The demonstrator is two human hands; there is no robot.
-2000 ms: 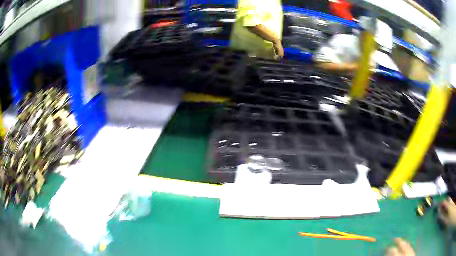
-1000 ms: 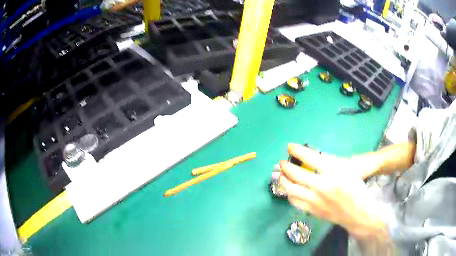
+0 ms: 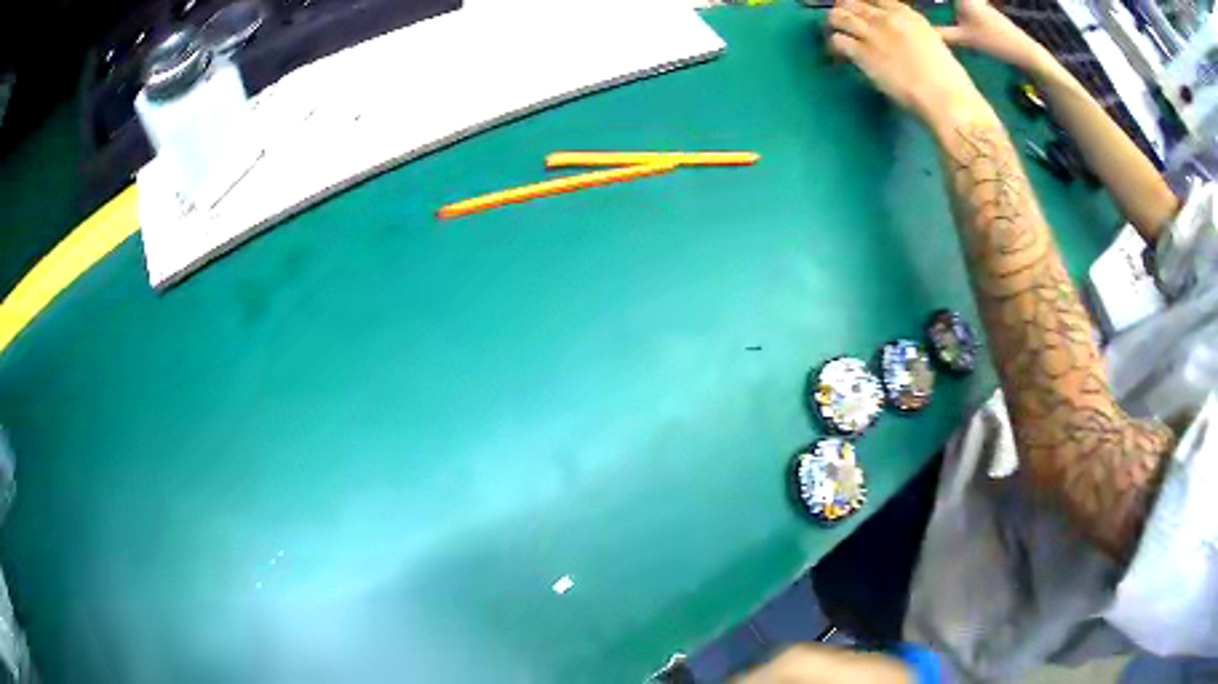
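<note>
Several round inner modules, black-rimmed with silver, white and blue faces, lie on the green mat (image 3: 468, 401) at the right, near its curved edge. The nearest one (image 3: 831, 480) lies just in front of another (image 3: 848, 394); two more run off to the right. What seems to be my right hand (image 3: 808, 665) is at the bottom edge, blurred and cut off, with a blue band at the wrist. It is well below the modules and apart from them; its fingers cannot be made out. My left hand is out of the picture.
Two orange sticks (image 3: 601, 174) lie crossed on the mat. A white board (image 3: 441, 107) with a clear bottle (image 3: 194, 107) is at the back left. A co-worker's tattooed forearm (image 3: 1022, 294) and hands reach to the back right. A tiny white scrap (image 3: 564, 584) lies near the front.
The view has swung right and down. The co-worker's hands have moved from beside the modules to the back. The row of modules is now uncovered, and my hand has appeared at the bottom edge.
</note>
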